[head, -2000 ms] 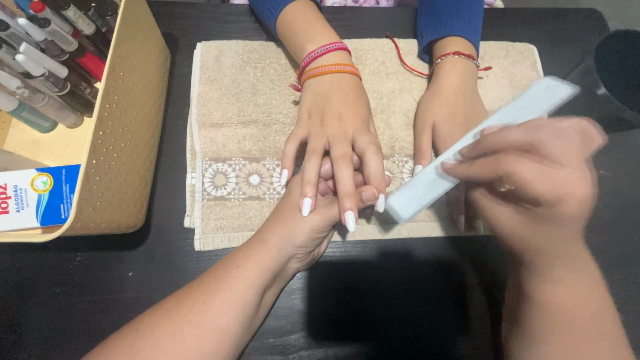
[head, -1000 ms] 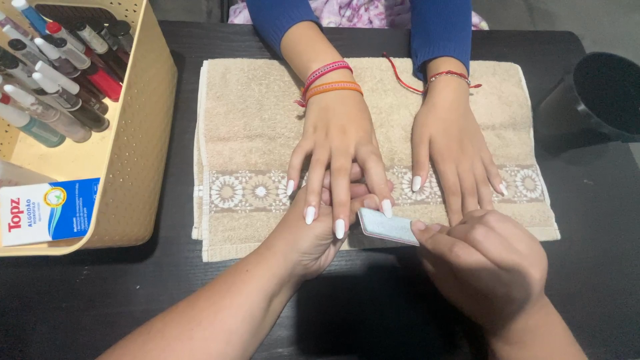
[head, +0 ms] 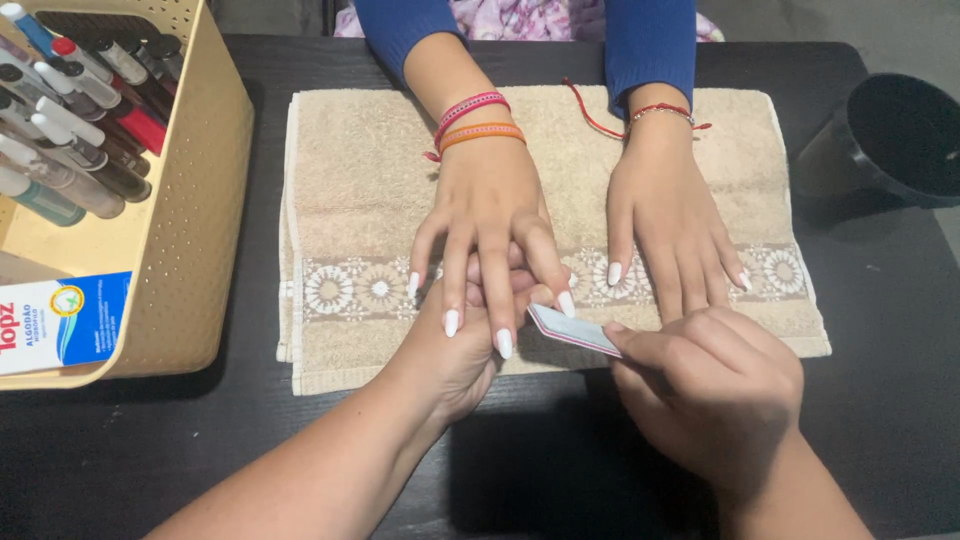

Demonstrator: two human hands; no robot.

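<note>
My left hand (head: 457,352) is under the other person's hand with pink and orange wristbands (head: 487,187), its fingers gripping that hand's fingers from below. White polish covers the long nails. Between the thumb and fingers of my right hand (head: 705,382) is a grey nail file (head: 574,330) with a pink-edged core; its tip is beside the nail of the held hand's index finger. The person's other hand (head: 664,217), with a red bracelet, lies flat on a beige towel (head: 375,165). My right hand partly covers its fingertips.
At left, a yellow plastic basket (head: 195,195) holds several nail polish bottles (head: 90,135) and a cotton box (head: 64,322). A dark cup (head: 847,157) stands at right. Everything rests on a black wooden table (head: 300,465).
My right hand has moved lower and leftward since the earliest frame, and the file, earlier raised across the person's other hand, is now down by the index fingernail. My left hand keeps its hold.
</note>
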